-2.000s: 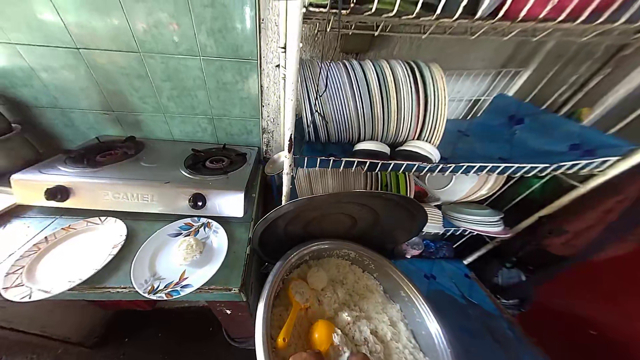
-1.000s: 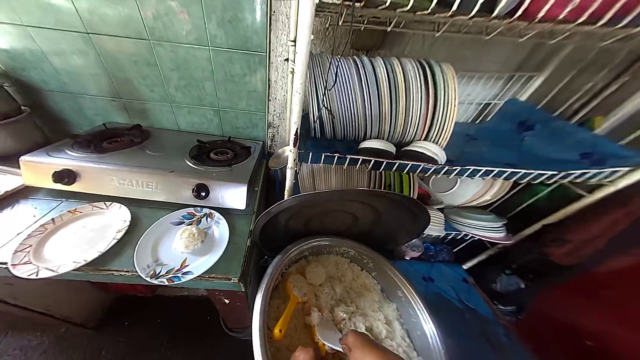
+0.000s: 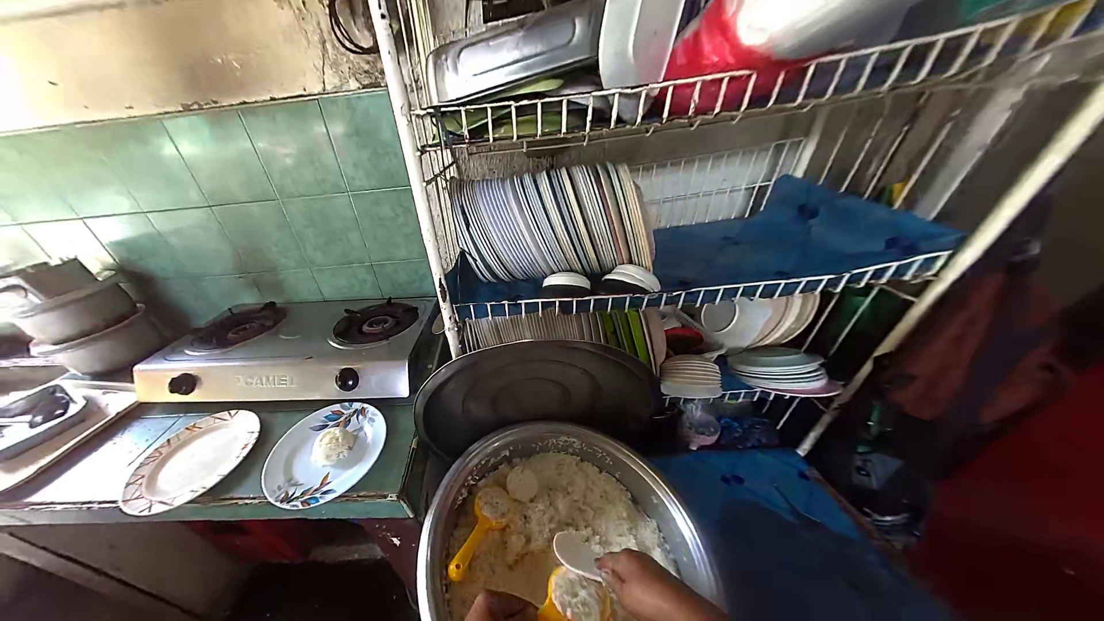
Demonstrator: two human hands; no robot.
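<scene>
A large metal pot (image 3: 690, 535) of cooked white rice (image 3: 552, 483) stands at the bottom centre. My right hand (image 3: 647, 586) holds a white rice paddle (image 3: 576, 554), its blade above a yellow scoop (image 3: 576, 595) filled with rice. My left hand (image 3: 502, 606), partly cut off by the lower edge, is at the handle of that scoop. Another yellow scoop (image 3: 470, 548) lies on the rice at the left, rice in its cup. Left of the pot, a floral oval plate (image 3: 289, 457) bears a small rice mound (image 3: 334, 445).
A second oval plate (image 3: 194, 461) lies on the green-tiled counter (image 3: 397, 466), before a two-burner gas stove (image 3: 285, 371). A large dark round lid (image 3: 535, 388) leans behind the pot. The white wire rack (image 3: 776, 280) holds many plates (image 3: 552, 224). Metal pots (image 3: 95, 336) stand at the far left.
Both hands have come in from the lower edge since two seconds ago. The white paddle now lies over the filled scoop. The view has tilted up.
</scene>
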